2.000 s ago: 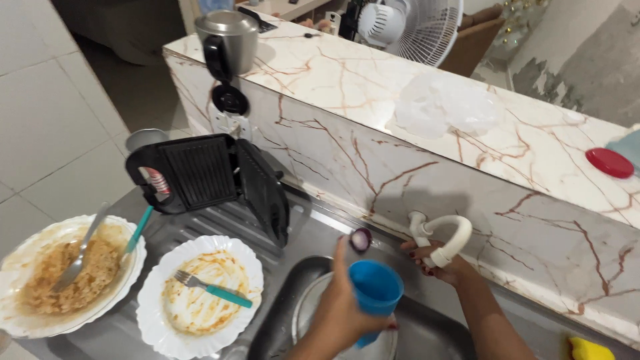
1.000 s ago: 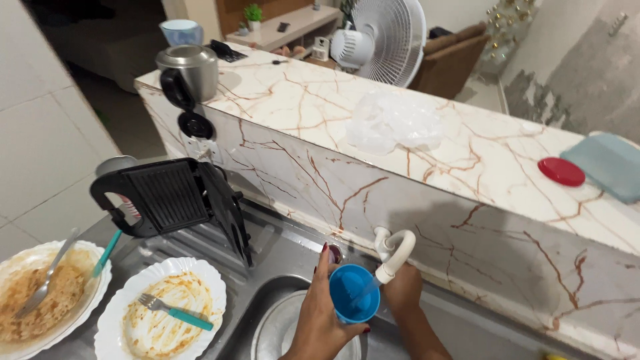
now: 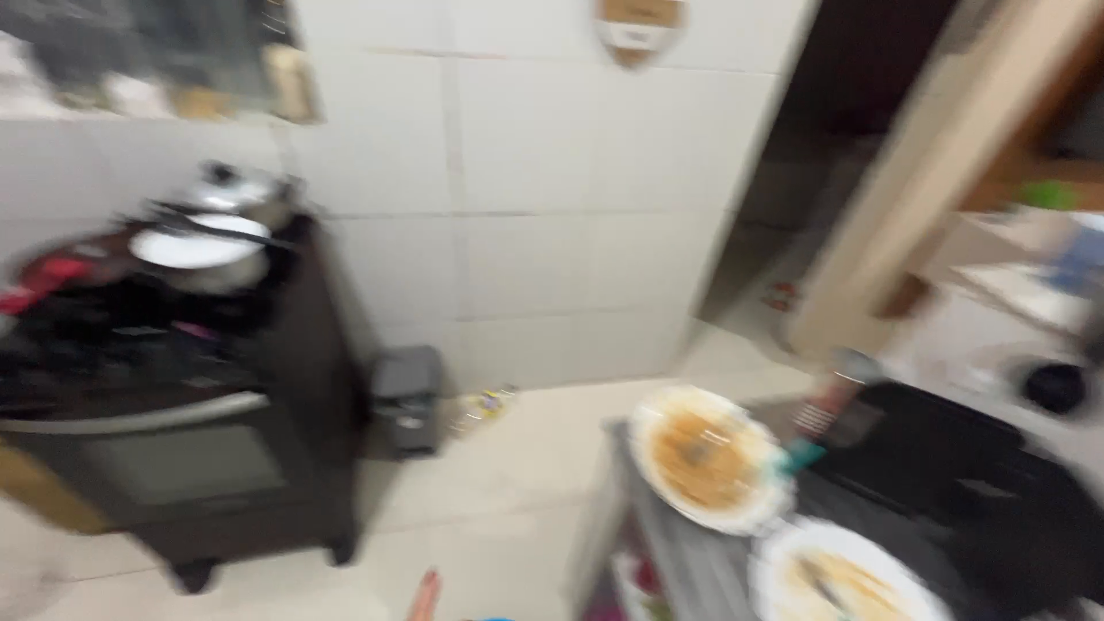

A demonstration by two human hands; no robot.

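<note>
At the bottom edge, a fingertip of my left hand shows beside the rim of a blue cup, which is held up over the floor; the rest of the hand and cup is cut off. My right hand is out of the frame. To the right, on the steel drainboard, sits a white plate of orange-brown food, blurred, with a teal handle at its edge. A second white plate, smeared with food and bearing a utensil, lies nearer. The black sandwich press stands behind them.
A dark stove is at the left, with a white dish and a lidded metal pot on top. A dark bin stands by the tiled wall, near a small crumpled wrapper on the floor. A doorway opens behind the drainboard.
The view has swung far left, from the sink to the stove and floor. The cup was under the faucet a second ago and is now away from the sink. The right hand has left the view.
</note>
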